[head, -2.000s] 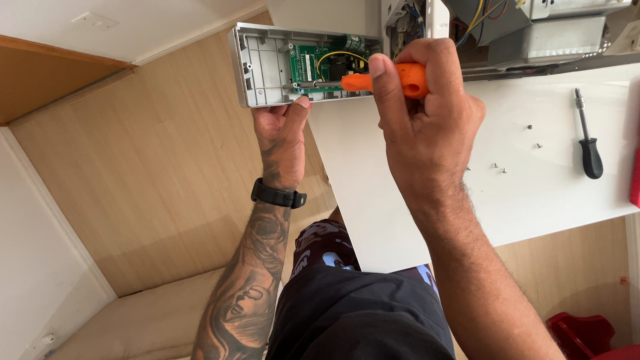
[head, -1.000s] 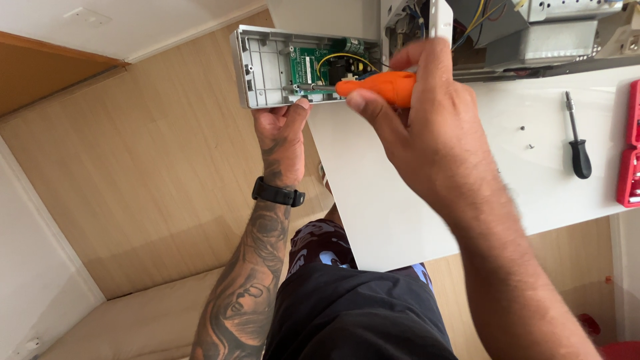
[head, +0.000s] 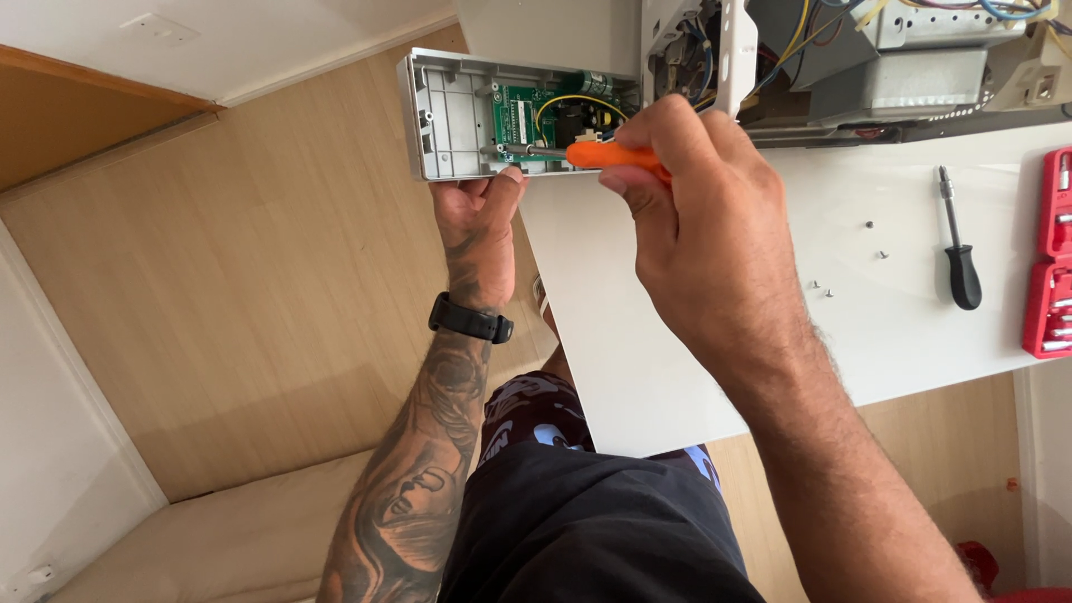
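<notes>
My left hand grips the lower edge of a grey plastic control panel housing, thumb on its rim. A green circuit board with a yellow wire lies inside the housing. My right hand holds an orange-handled screwdriver, its shaft pointing left over the board. The tip is at a screw post near the board's lower left corner; whether it sits in a screw head cannot be told. Part of the board's right side is hidden behind my right hand.
An opened appliance with metal parts and coloured wires stands at the upper right. On the white table lie several small screws, a black-handled screwdriver and a red bit case at the right edge.
My right hand and the orange screwdriver have shifted, with the handle's grip changing between frames. My left hand keeps its hold on the housing.
</notes>
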